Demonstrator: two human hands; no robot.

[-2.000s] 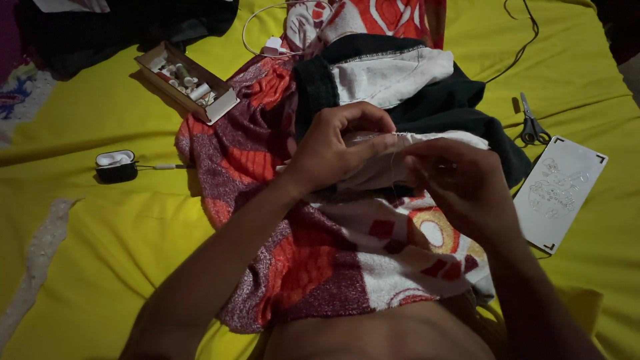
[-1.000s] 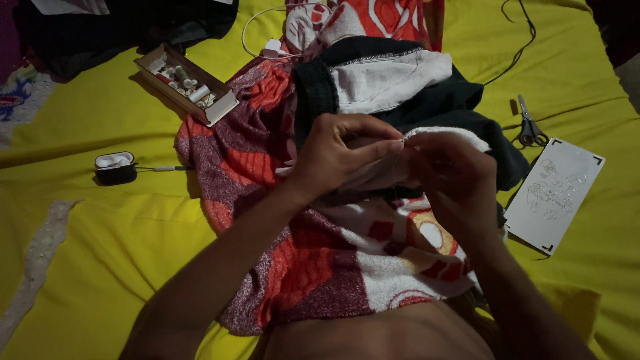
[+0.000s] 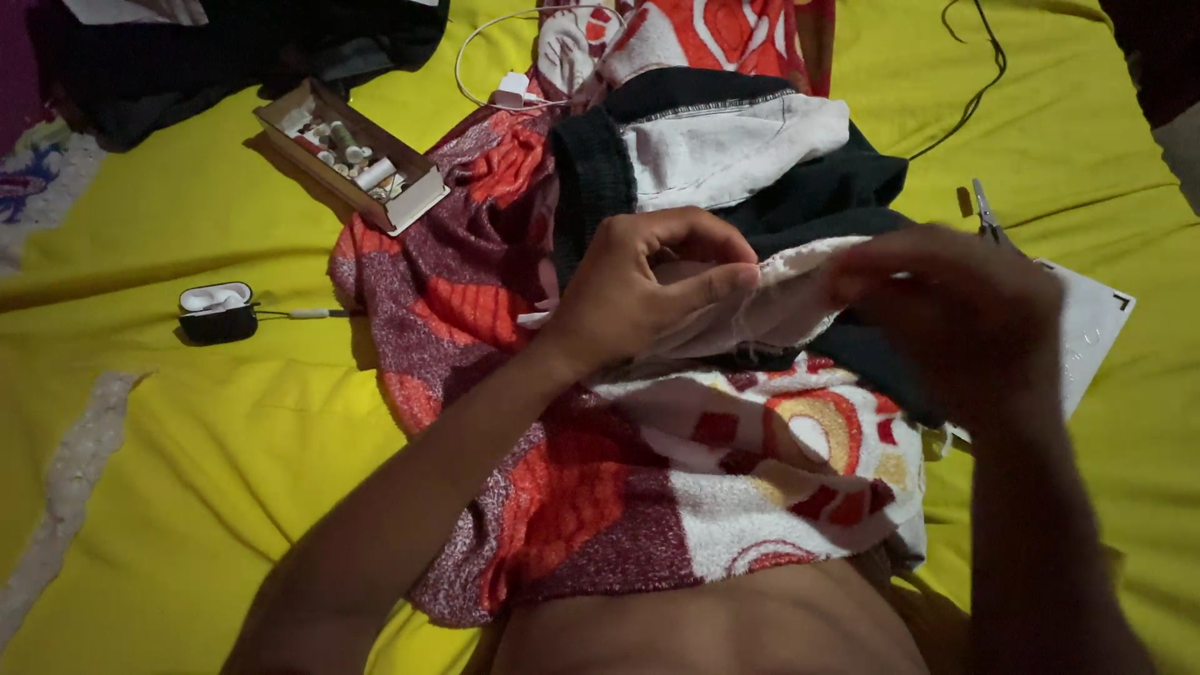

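Note:
My left hand [image 3: 661, 281] pinches the edge of white pocket cloth [image 3: 783, 291] between thumb and forefinger, and a loose thread hangs just below the pinch. The cloth belongs to a dark garment [image 3: 834, 187] with a ribbed waistband [image 3: 591, 187]; another white pocket piece [image 3: 731, 150] lies spread on it farther back. My right hand [image 3: 947, 309] is blurred and dark at the right end of the held edge. Its fingers are bent together, and a small bright glint shows near them; whether they hold a needle or thread cannot be made out. The garment rests on a patterned red and white towel-like cloth [image 3: 581, 469].
A yellow sheet [image 3: 234, 422] lies beneath everything. At the upper left is an open box [image 3: 328, 178] of thread spools. An earbud case [image 3: 217, 314] with a cable sits at left. Scissors [image 3: 984, 211] and a white panel [image 3: 1097, 328] are at right, partly behind my right hand.
My right hand has moved right, away from my left fingertips, and now covers part of the scissors and the white panel. My left hand keeps its pinch on the white cloth.

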